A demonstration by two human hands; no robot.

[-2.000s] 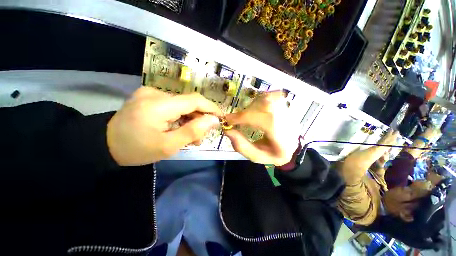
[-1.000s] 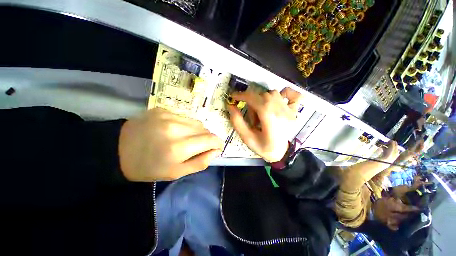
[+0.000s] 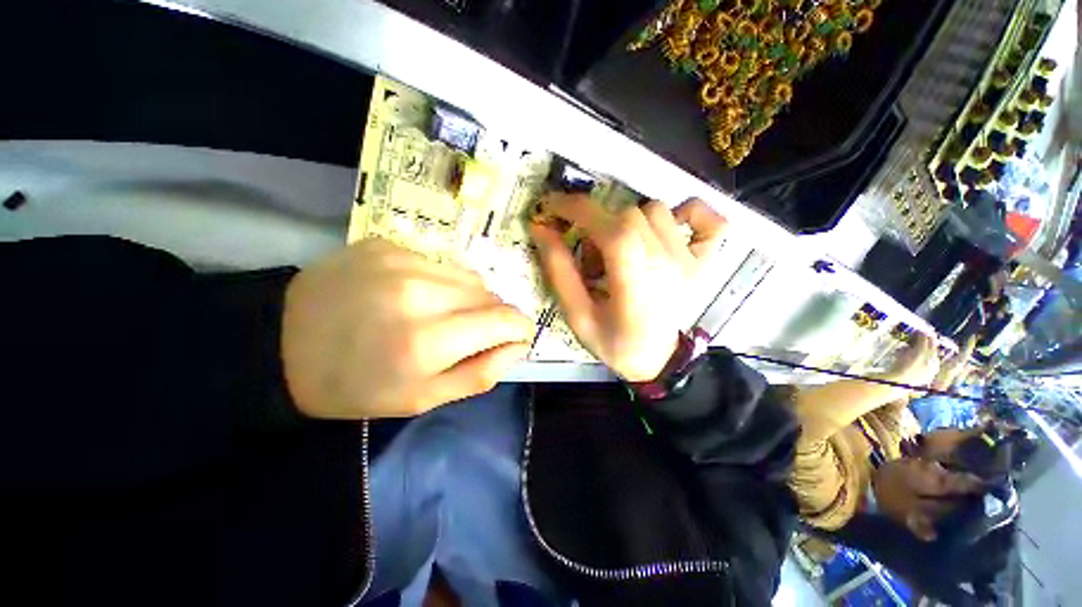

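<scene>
A pale yellow circuit board panel (image 3: pixel 403 196) lies in front of me, several boards joined. My right hand (image 3: pixel 623 267), with a dark red wrist strap, reaches over it from the right. Its thumb and index fingertips meet around a small ring coil (image 3: pixel 542 213) at the board surface, mostly covered by the fingers. My left hand (image 3: pixel 403 332) lies palm down over the near left part of the panel, fingers together. Its fingertips are at the near edge; whether it holds anything is hidden. A yellow block (image 3: pixel 478 180) and a dark block (image 3: pixel 454 128) stand on the left board.
Pale metal rails (image 3: pixel 510 71) run along the panel. A black bin heaped with ring coils (image 3: pixel 742 71) is beyond it. A small black piece (image 3: pixel 14 202) lies at far left. Another person's arm (image 3: pixel 872 385) and populated boards (image 3: pixel 1003 119) are at the right. A thin black cord runs from my right wrist.
Both hands met around a coil at first. They have parted: my right hand moved up-left with the coil to the board, and my left hand lowered onto the near edge. The view shifted slightly.
</scene>
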